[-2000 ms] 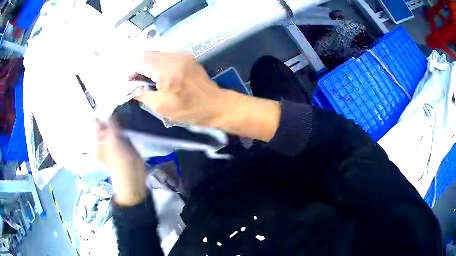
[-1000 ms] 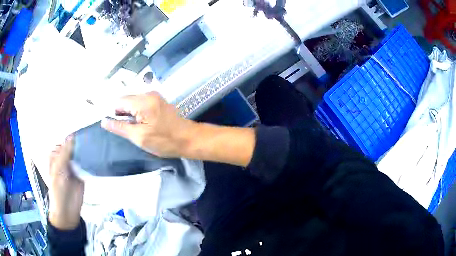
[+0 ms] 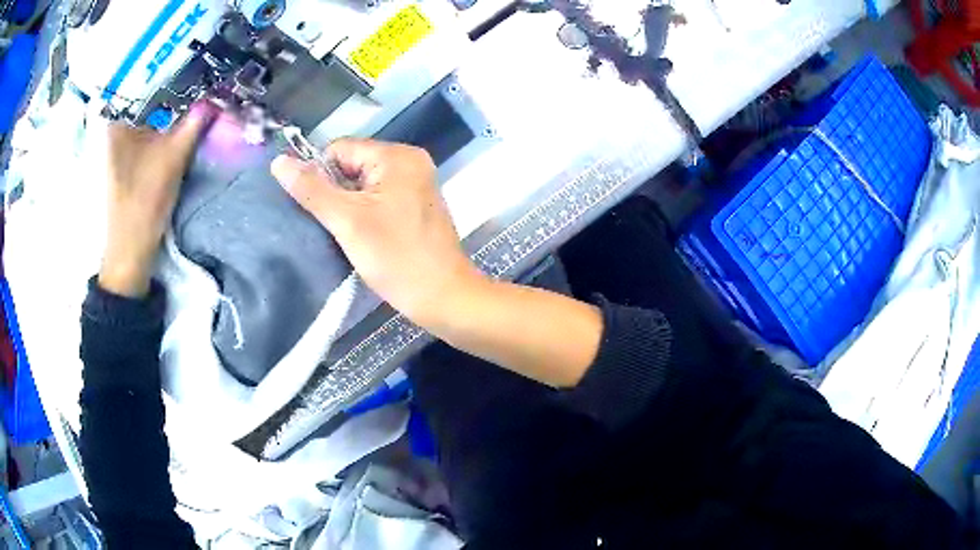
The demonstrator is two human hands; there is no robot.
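Observation:
A dark grey cloth piece (image 3: 269, 258) lies at the sewing machine, with pale garment cloth (image 3: 199, 360) around and below it. The needle area (image 3: 242, 107) at the top left glows pink-purple. My left hand (image 3: 150, 183) is at the cloth's upper left edge, thumb near the needle area; its fingertips are partly hidden. My right hand (image 3: 376, 210) is right of the needle area, thumb and fingers closed on a small shiny metal tool, perhaps snips or tweezers (image 3: 312, 153), its tip toward the presser foot. A thin pale thread hangs on the grey cloth.
The white machine head (image 3: 161, 48) has a yellow label (image 3: 389, 43). A ruler tape (image 3: 559, 210) runs along the table's front edge. Dark lint (image 3: 634, 64) lies on the table. A blue crate (image 3: 822, 215) stands at the right beside pale cloth (image 3: 913, 333). Crumpled cloth (image 3: 365, 505) hangs low left.
Both hands have moved up to the machine's needle area with the grey cloth, which was in front of the table edge earlier. The machine head has come into view.

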